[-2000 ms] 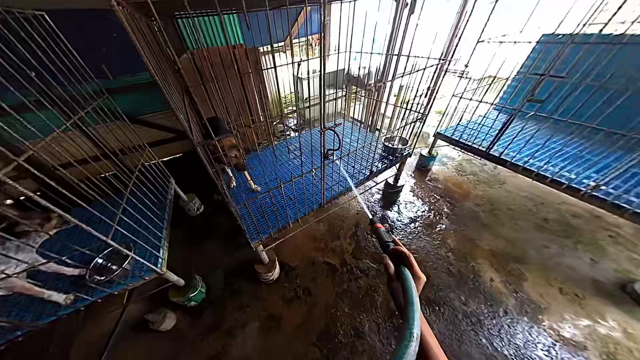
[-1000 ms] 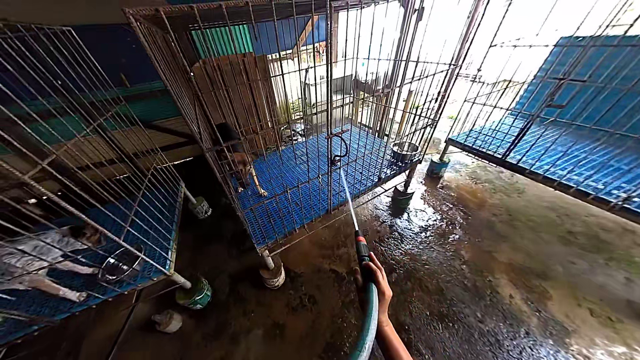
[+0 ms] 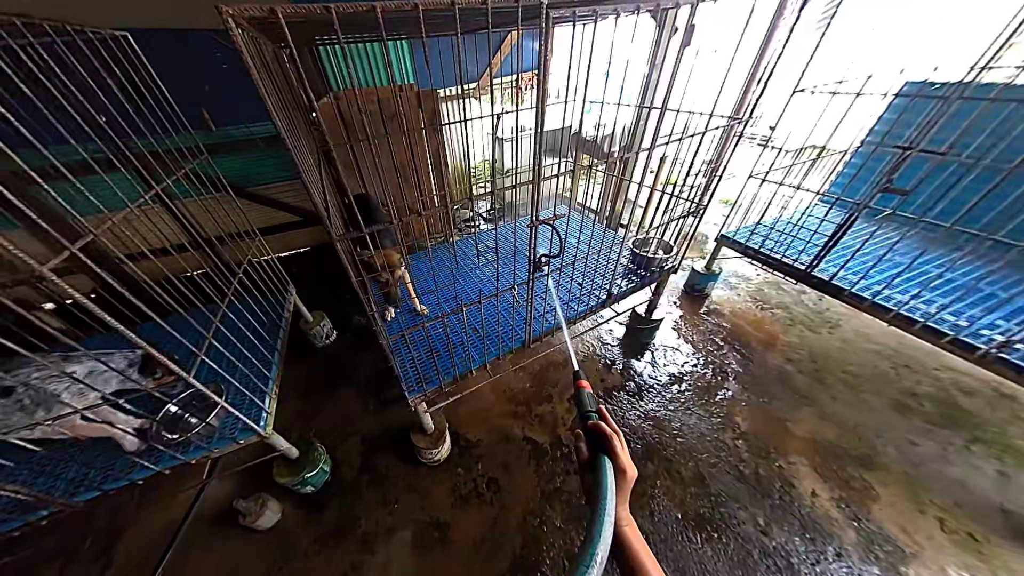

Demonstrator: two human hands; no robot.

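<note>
At the lower middle right, my right hand (image 3: 614, 456) is closed around a hose nozzle (image 3: 585, 398) with an orange-red ring, fitted to a green garden hose (image 3: 598, 512). A white water jet (image 3: 562, 320) runs from its tip up to the door of the middle wire cage, near a black curved hook (image 3: 557, 240). The cage has a blue slatted plastic floor (image 3: 464, 328). A black and tan dog (image 3: 386, 256) stands at its left side, and a metal bowl (image 3: 652, 253) is at its right corner. My left hand is out of view.
A left cage holds a grey and white dog (image 3: 72, 392) beside a metal bowl (image 3: 187, 414). Another raised cage (image 3: 880, 312) with a blue floor is at the right. The cage legs stand in buckets (image 3: 306, 468) and pots on wet concrete (image 3: 704, 464). A small pale lump (image 3: 258, 510) lies lower left.
The nozzle has swung to a more upright angle since the oldest frame, its jet still running at the middle cage's door. The black and tan dog's head has lowered. The view has shifted slightly.
</note>
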